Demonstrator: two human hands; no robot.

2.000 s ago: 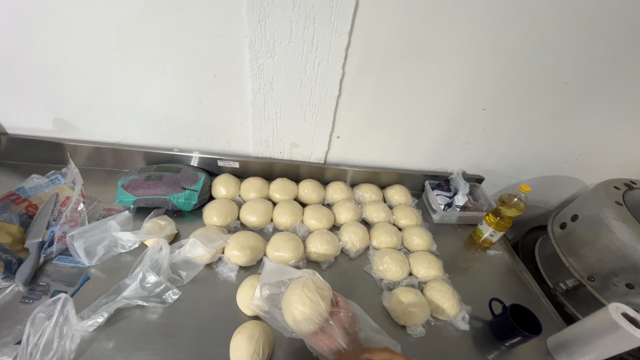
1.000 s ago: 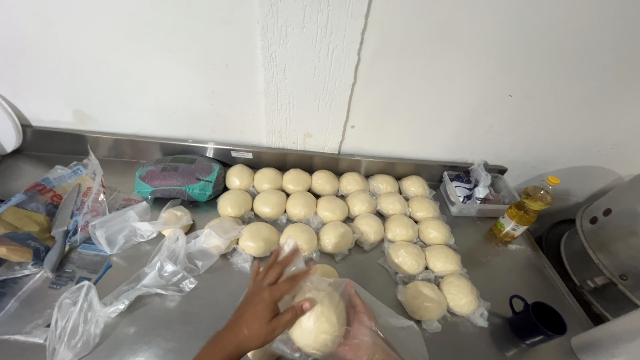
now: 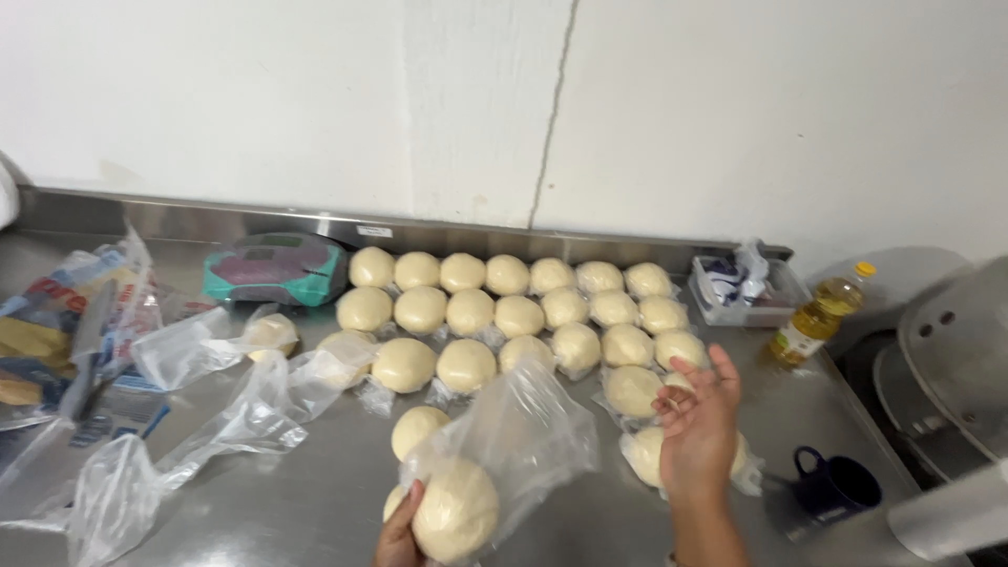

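Observation:
A ball of dough [image 3: 455, 510] in a clear plastic bag [image 3: 526, 433] is at the bottom centre, held by my left hand [image 3: 402, 526], whose thumb presses on its left side. The bag's loose end spreads up and to the right of the ball. My right hand [image 3: 699, 421] is raised over the right-hand dough balls with its fingers apart and nothing in it; it hides some of them. Rows of plastic-wrapped dough balls [image 3: 470, 312] cover the middle of the steel counter. Another dough ball [image 3: 419, 431] lies just behind the held one, and one more is partly hidden beside my left hand.
Loose plastic bags [image 3: 228, 425], a knife [image 3: 93, 346] and printed packaging [image 3: 47, 315] lie on the left. A teal and purple case [image 3: 272, 272] stands by the backsplash. At right are a plastic tub [image 3: 744, 311], an oil bottle [image 3: 819, 319], a dark mug [image 3: 836, 484] and a large metal pot [image 3: 957, 354].
My hands were together at the bagged dough ball one second ago. My right hand has since moved away to the right, and the bag's loose end now shows spread out.

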